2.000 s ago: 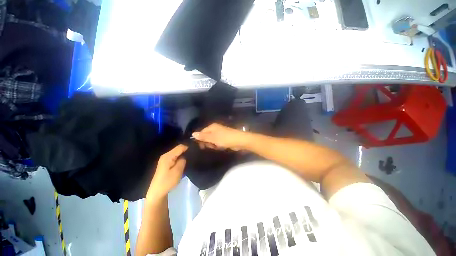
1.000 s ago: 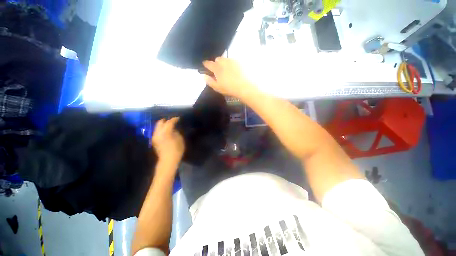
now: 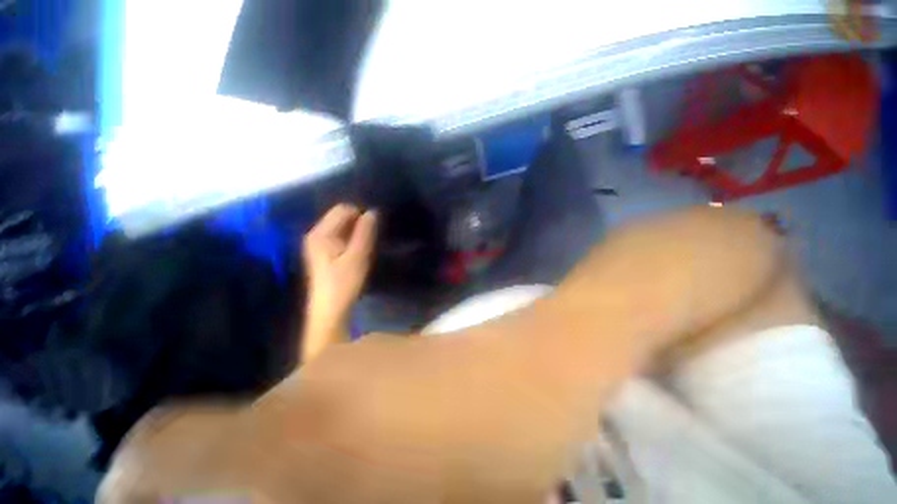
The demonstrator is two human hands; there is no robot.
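Note:
Black garment panels lie on the white sewing table and hang over its front edge towards my lap. My left hand is just below the table edge, beside the hanging black pieces, with fingers curled; whether it grips cloth is unclear. A large bundle of black pieces lies to its left. My right forearm crosses close in front of the camera, strongly blurred. My right hand is at the lower left, very blurred; its fingers cannot be made out.
A red plastic stool stands under the table at the right. Part of a blue bin shows at the left below the table. Blurred scissors handles are at the top right. Dark garments are piled at the far left.
My right hand has left the panels at the table edge and swung across my body to the lower left. My left hand stays near the hanging pieces. The view has shifted and blurred.

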